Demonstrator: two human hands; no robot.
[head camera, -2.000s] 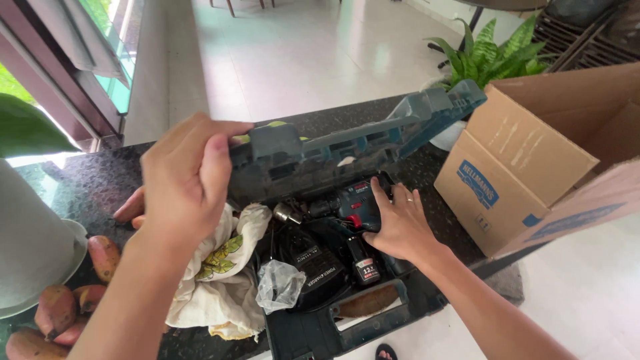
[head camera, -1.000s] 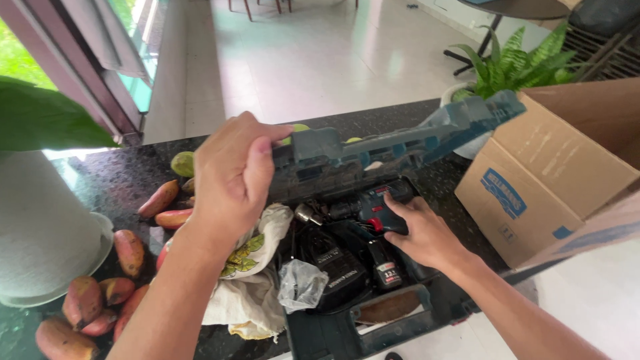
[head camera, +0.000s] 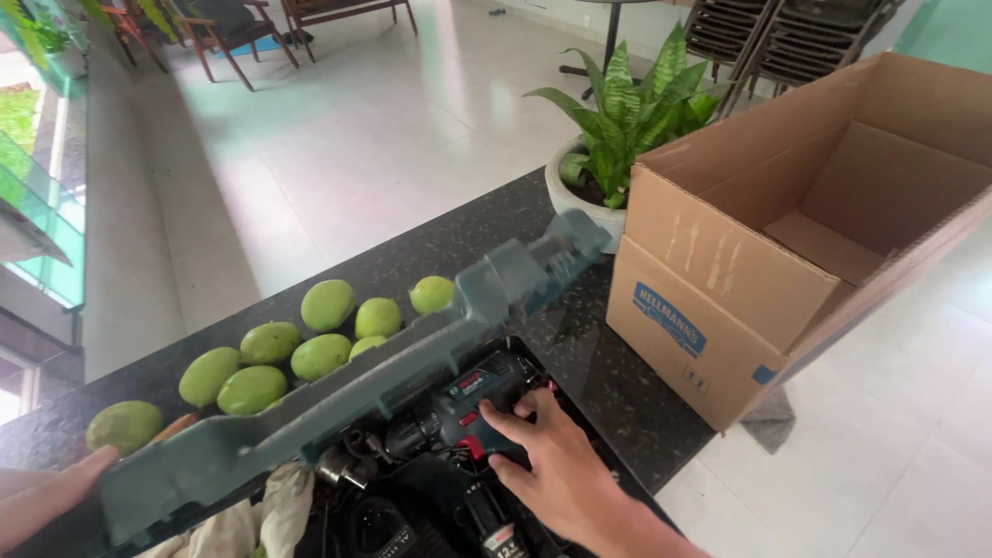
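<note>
A blue Bosch cordless drill (head camera: 473, 407) lies in a tool case whose blue-green plastic lid (head camera: 310, 418) stands raised. My right hand (head camera: 546, 465) rests on the drill's body and handle, thumb and fingers spread around it. At the lower left my left hand (head camera: 58, 496) touches the lid's end; its grip is partly cut off by the frame. Beside the drill are a battery pack (head camera: 496, 523), a black charger (head camera: 380, 531) and a metal fitting (head camera: 345, 465). A cream cloth (head camera: 287, 504) bulges at the case's left.
Several green fruits (head camera: 252, 390) lie behind the lid on the dark granite countertop (head camera: 434, 232). An open cardboard box (head camera: 697, 310) stands at the right, near the counter's edge, with a potted plant (head camera: 612, 139) behind it. Chairs (head camera: 232, 39) stand on the floor beyond.
My left hand has moved from the lid's upper edge to its left end, and the lid sits at a different angle. My right hand stays at the drill. The view has shifted.
</note>
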